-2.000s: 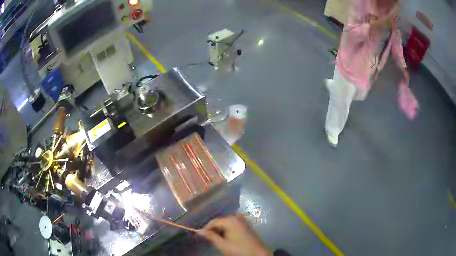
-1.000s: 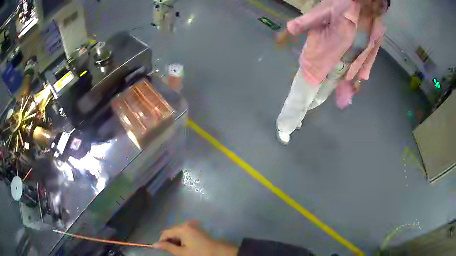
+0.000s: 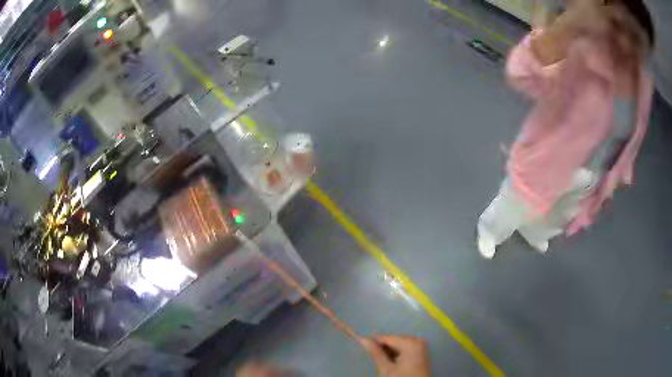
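A thin copper tube (image 3: 313,300) slants from the lower middle up to the left. My right hand (image 3: 399,356) grips its lower right end. The tube's far end is pale and lies in front of the table's right part, near the tray. My left hand (image 3: 265,370) is a blur at the bottom edge, mostly cut off, and I cannot tell whether it holds anything. A box-like tray (image 3: 197,221) with rows of copper tubes sits at the table's right end.
The metal table (image 3: 110,316) has strong glare left of the tray. A brass-gold turret (image 3: 65,232) is at the far left, with a control panel (image 3: 65,72) behind. A person in pink (image 3: 571,140) stands at the right, beyond a yellow floor line (image 3: 383,259). Round containers (image 3: 298,154) are behind the tray.
My right hand has moved right with the tube, whose far end now points up and left rather than nearly level. My left hand has come in at the bottom edge. The view has shifted.
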